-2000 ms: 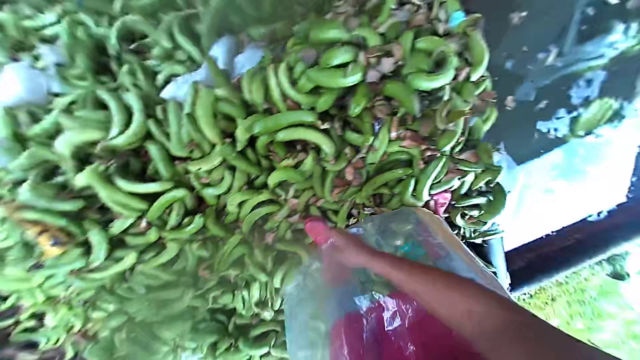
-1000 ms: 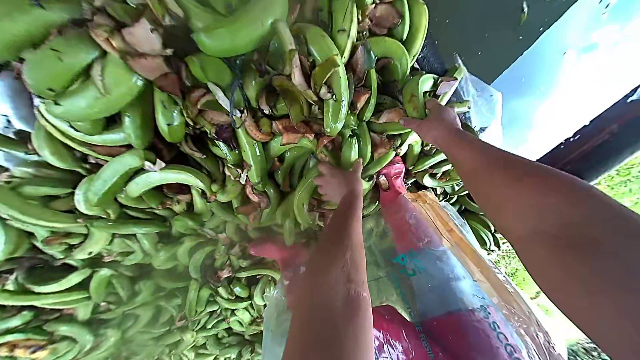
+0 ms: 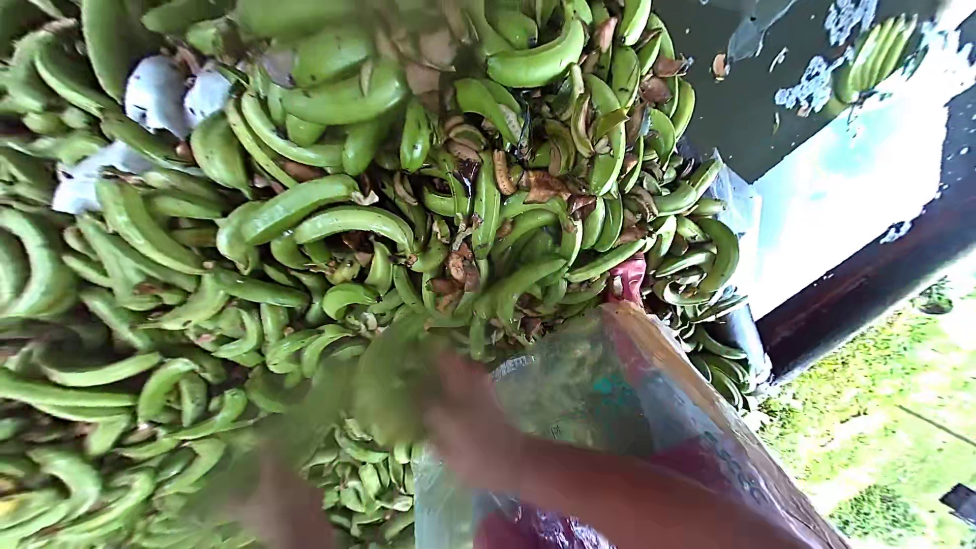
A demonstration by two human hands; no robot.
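Green bananas lie in a large heap. My right hand, blurred, reaches in from the lower right over a clear plastic bag and holds a blurred green banana bunch at its fingertips. At the bottom left my left hand is strongly blurred, with blurred green beside it; its fingers and grip cannot be made out. The clear plastic bag, with print and red material inside, lies below and right of my right hand. A red plastic piece shows at the bag's upper end.
Dark water with bright reflections borders the heap at the upper right, where a green banana bunch floats. A dark beam runs diagonally beside grass. White plastic scraps and brown dried bits lie among the bananas.
Both hands have left the heap beside the bag's upper end and moved toward the lower left. A green bunch is now at my right hand.
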